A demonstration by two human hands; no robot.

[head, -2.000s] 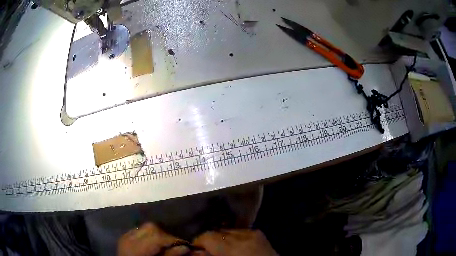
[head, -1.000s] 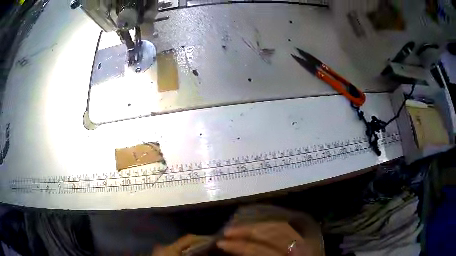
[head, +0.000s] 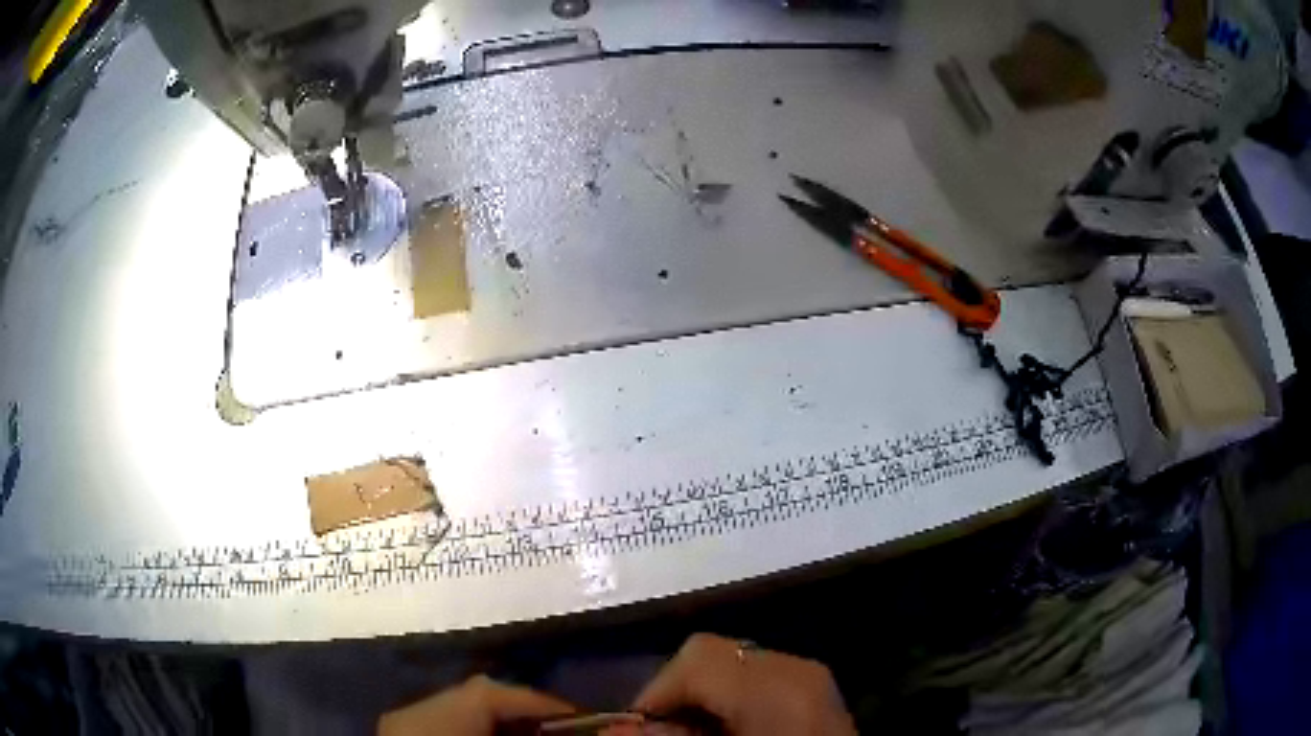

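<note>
My left hand (head: 467,710) and my right hand (head: 755,687) are at the bottom edge, below the table's front edge, partly cut off. Between their fingers they hold a thin folded piece of cloth (head: 597,722), mostly hidden. My right hand wears a ring. The white sewing machine's presser foot and needle (head: 342,201) stand over the bright needle plate (head: 377,216) at upper left, with no cloth under them.
A tan strip (head: 440,259) lies right of the needle. A cardboard scrap (head: 371,496) lies near the table ruler (head: 690,515). Orange snips (head: 906,266) with black cord lie at right, beside a small tray (head: 1136,388). Pale cloth pieces (head: 1107,661) are below the table.
The view has shifted, showing more of the machine. My hands have come closer together low in the picture, and less of the cloth shows than a second ago.
</note>
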